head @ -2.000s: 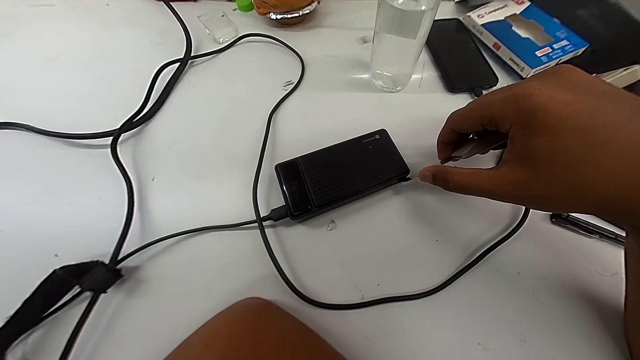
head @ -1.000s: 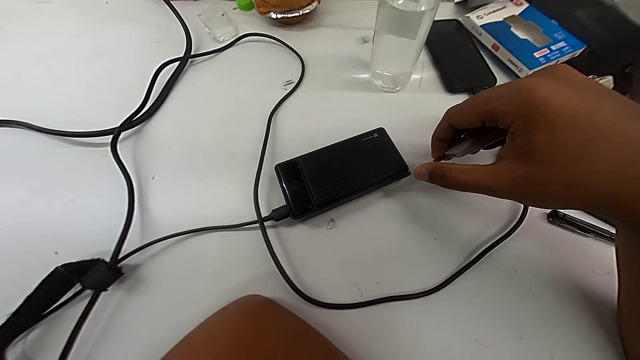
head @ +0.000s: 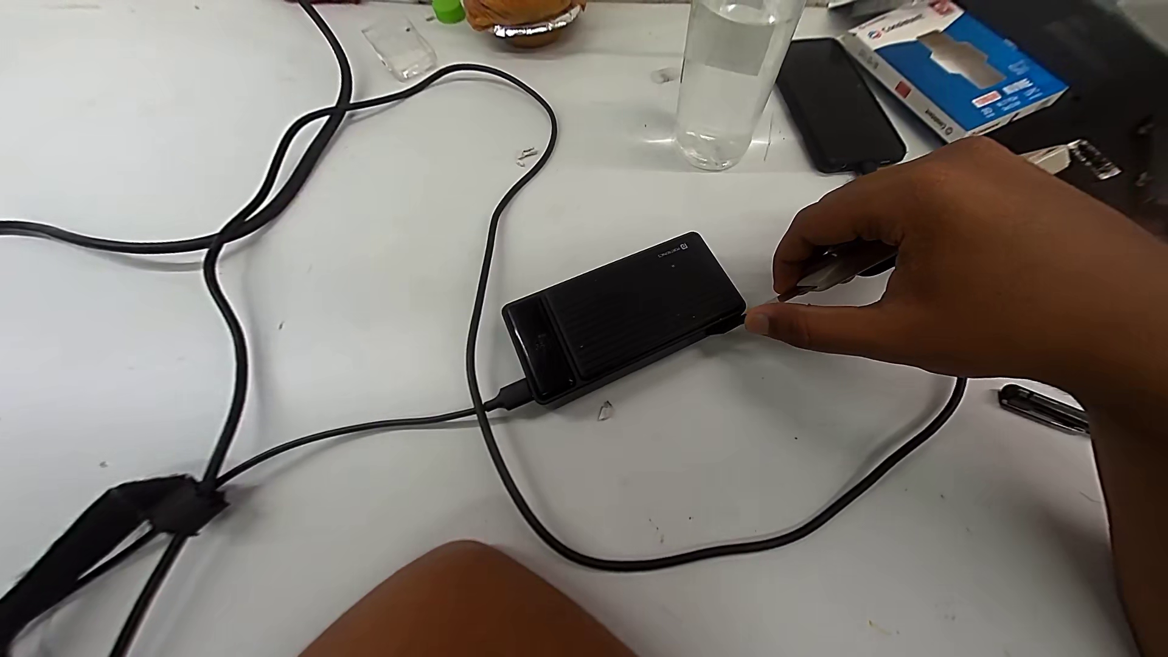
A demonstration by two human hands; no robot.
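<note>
My right hand [head: 949, 265] is pinched around a small slim grey tool [head: 826, 272] with a thin tip; the fingers hide most of it, and its exact kind is unclear. The tip and my thumb are at the right end of a black power bank [head: 630, 315], which lies flat and slanted on the white table. A black cable plug [head: 511, 395] sits in the power bank's left end. Its thin cable runs left to a black strap wrap [head: 187, 505]. A thicker black cable [head: 639, 564] loops around the power bank's left and lower sides. My left hand is out of view.
Behind stand a clear bottle [head: 735, 82], a black phone [head: 839, 105] with a cable and a blue-white box [head: 958, 68]. A pen [head: 1043, 408] lies at right, a clear plastic piece [head: 400, 47] and foil-edged food [head: 525, 18] at the back. Bare skin [head: 465, 602] shows at the bottom edge.
My right hand has shifted slightly left, bringing the thumb closer to the power bank's right end. The power bank and the cable loop stay in place.
</note>
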